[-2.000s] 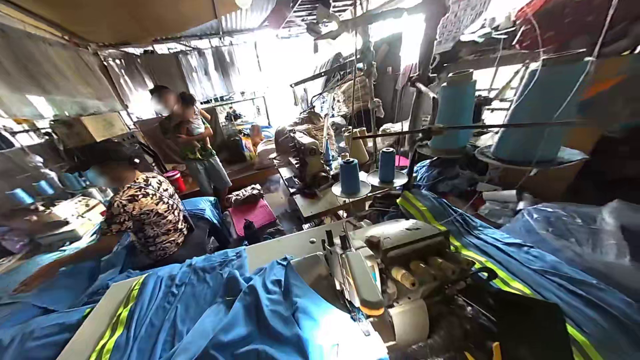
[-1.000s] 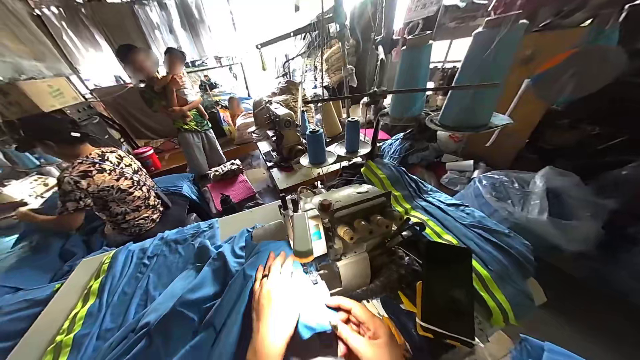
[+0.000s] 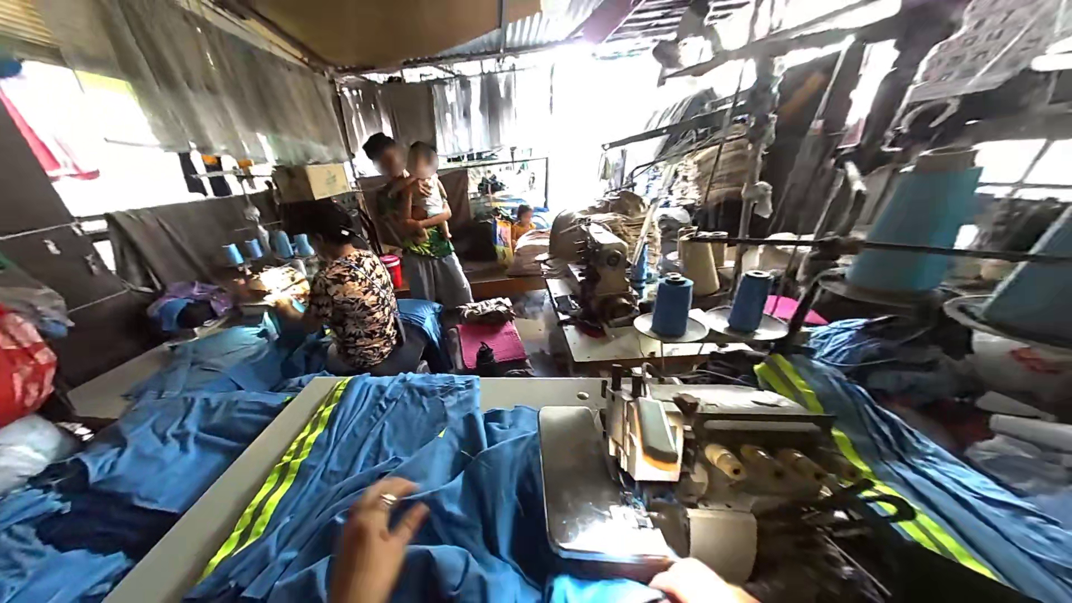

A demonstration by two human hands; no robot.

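Observation:
My left hand, with a ring on one finger, is over the blue fabric left of the sewing machine; its fingers are apart and slightly blurred. My right hand shows only in part at the bottom edge, beside light blue cloth just below the metal plate; its grip is hidden. The overlock sewing machine stands right of the fabric, its presser area brightly lit. Blue cloth with yellow-green stripes lies on the left of the table, and more striped blue cloth lies behind and right of the machine.
Blue thread cones stand on holders behind the machine, with large light blue cones at right. A seated person in a patterned shirt works at left. Behind, a standing person holds a child. A pink cushion lies beyond the table.
My left hand has moved left from beside the presser area onto the fabric. My right hand is lower in view, mostly cut off. The view has turned left.

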